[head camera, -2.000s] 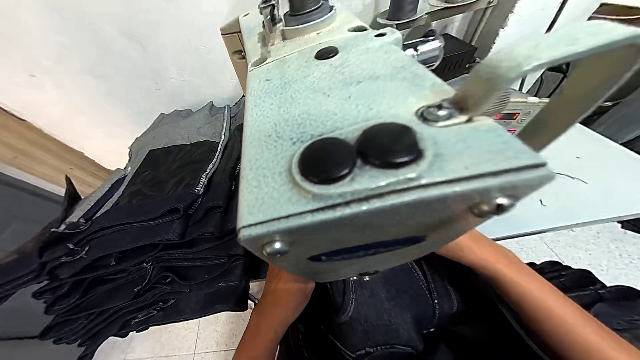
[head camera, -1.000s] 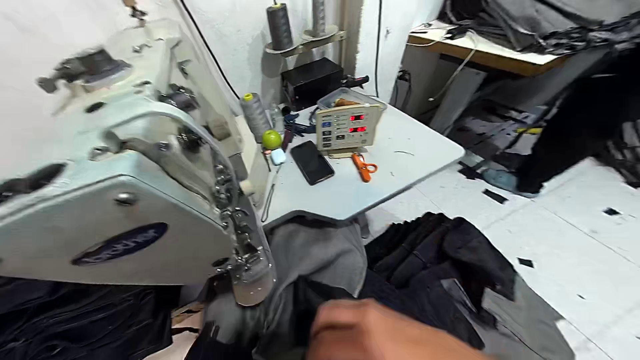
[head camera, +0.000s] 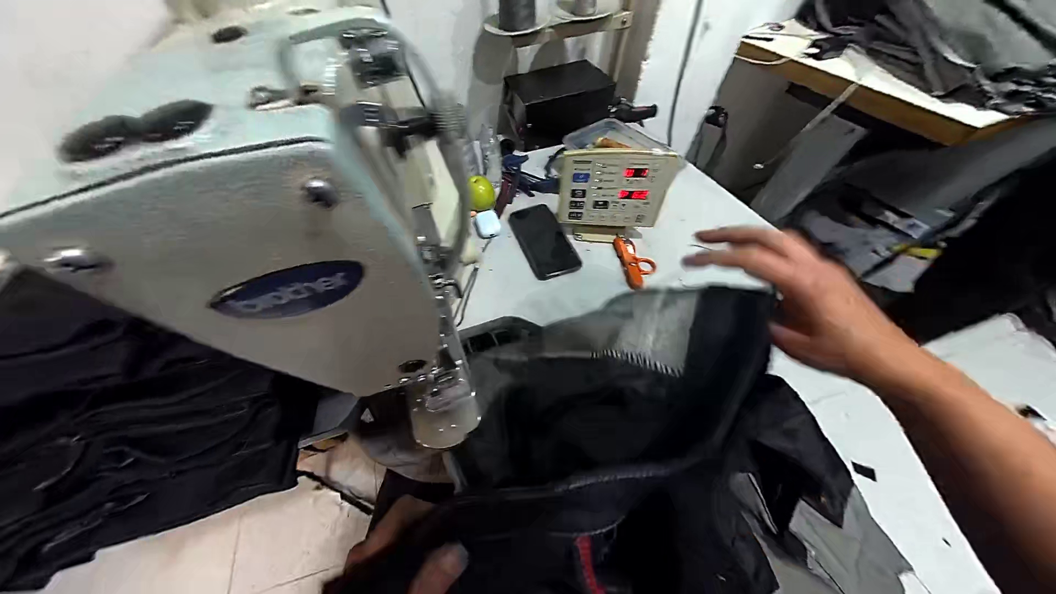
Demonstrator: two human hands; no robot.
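A dark denim garment [head camera: 594,412] with overlocked seams lies spread below and right of the head of a Brother sewing machine [head camera: 206,256]. My left hand [head camera: 404,544] grips its near edge at the bottom, thumb on top, the fingers partly hidden by the cloth. Beside the garment's raised right edge is my right hand [head camera: 800,297], blurred, with its fingers apart and pointing left; the thumb is close to the cloth, and whether it touches is unclear. The machine's presser foot area [head camera: 445,396] is just left of the garment.
On the white table stand a control panel [head camera: 619,188], a black phone [head camera: 544,241], orange thread snips [head camera: 634,262], a green ball-like object [head camera: 481,193] and a small white case [head camera: 487,223]. Dark garments [head camera: 124,429] are piled at left. Another table [head camera: 874,91] bears cloth at the back right.
My right hand has moved from the bottom middle to the right and up, beside the garment's edge. My left hand has come into view on the cloth. The view has swung right since the earliest frame.
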